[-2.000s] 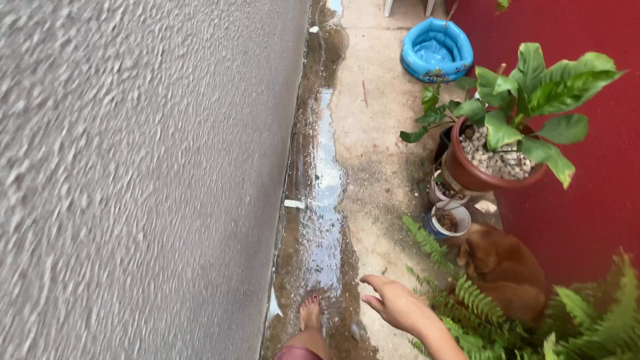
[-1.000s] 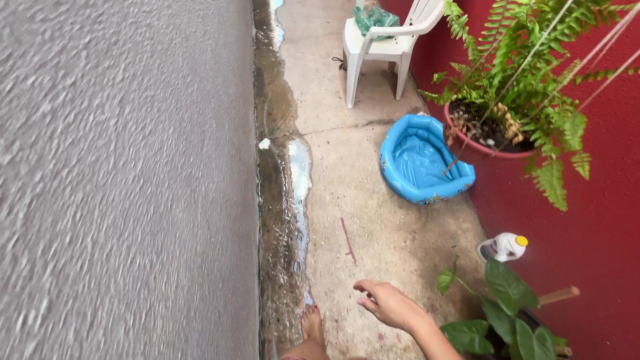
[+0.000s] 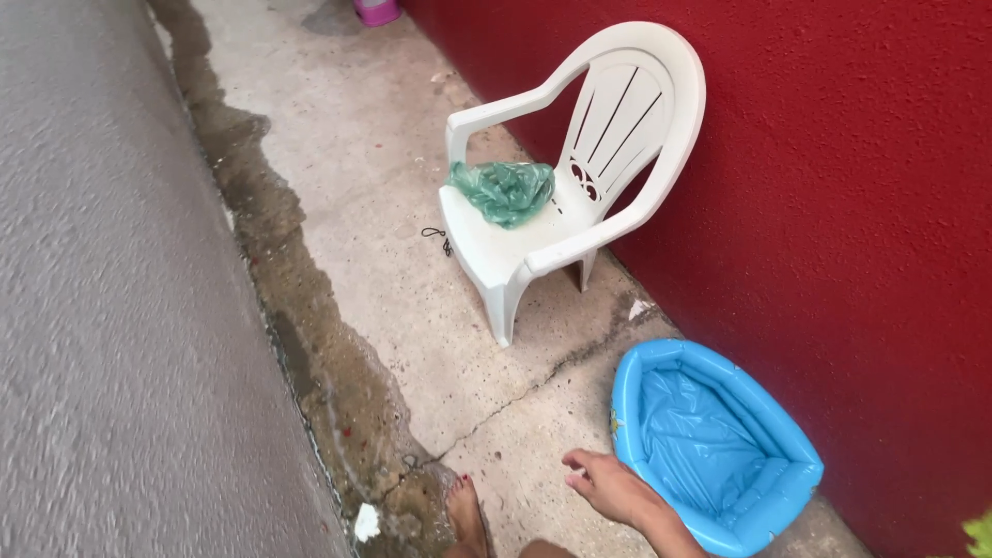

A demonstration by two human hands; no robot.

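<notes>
My right hand point(image 3: 612, 488) is at the lower middle, empty, its fingers slightly curled and apart. In this view it lies just left of a blue inflatable pool point(image 3: 697, 434), which rests on the concrete by the red wall. Farther ahead stands a white plastic armchair point(image 3: 511, 248) with a crumpled green plastic bag point(image 3: 508, 192) on its seat. My left hand is out of view. One bare foot point(image 3: 465, 511) of mine shows at the bottom edge, beside the wet strip.
A textured grey wall point(image 3: 139, 325) runs along the left and a red wall point(image 3: 837, 217) along the right. Wet ground point(image 3: 310, 325) follows the grey wall. A white scrap point(image 3: 367, 522) lies there. Beside the chair is a dark cord point(image 3: 435, 232); a pink object point(image 3: 377, 11) stands far ahead.
The view has moved forward along the passage. The pool and chair are nearer, and the potted plants and the white bottle have left the view. My right hand stays empty.
</notes>
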